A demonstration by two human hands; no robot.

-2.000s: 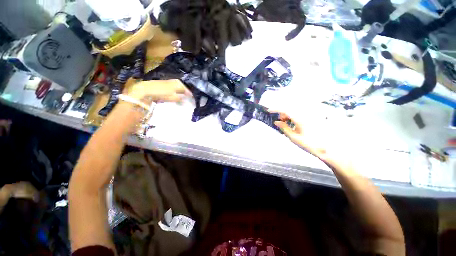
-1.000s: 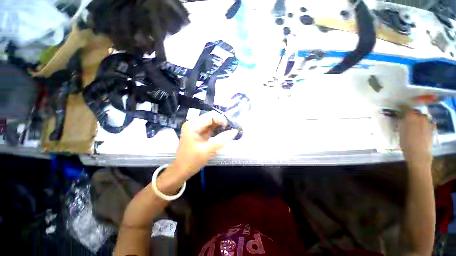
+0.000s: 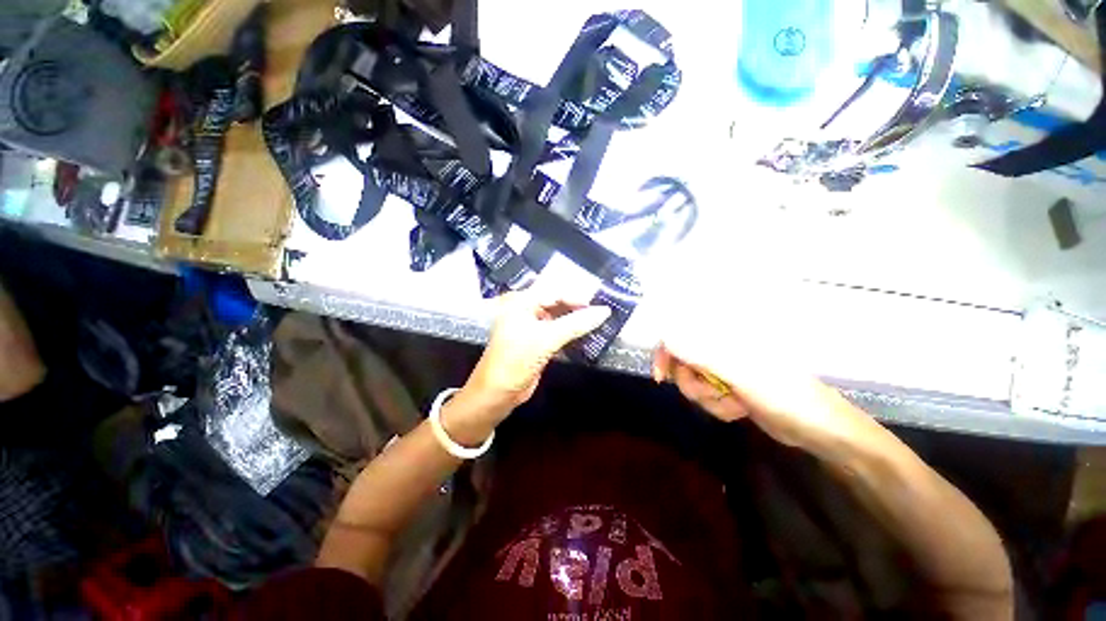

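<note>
The black woven label tape with white lettering lies in a tangled heap of loops on the white table. My left hand pinches the tape's end between thumb and fingers near the table's front edge; the end hangs down just right of the fingertips. My right hand is closed around the thread snips, of which only a bit of yellow handle shows. The blades are lost in glare. The right hand is a short way right of the tape end, not touching it.
The sewing machine stands at the back right, with a bright blue oblong beside it. A cardboard sheet with more tape and a grey object are at the left. Olive-brown cloth and a plastic bag lie below the table edge.
My right hand has come from the table's far right to beside the left hand, now with the snips. My left hand still holds tape. The head view has shifted.
</note>
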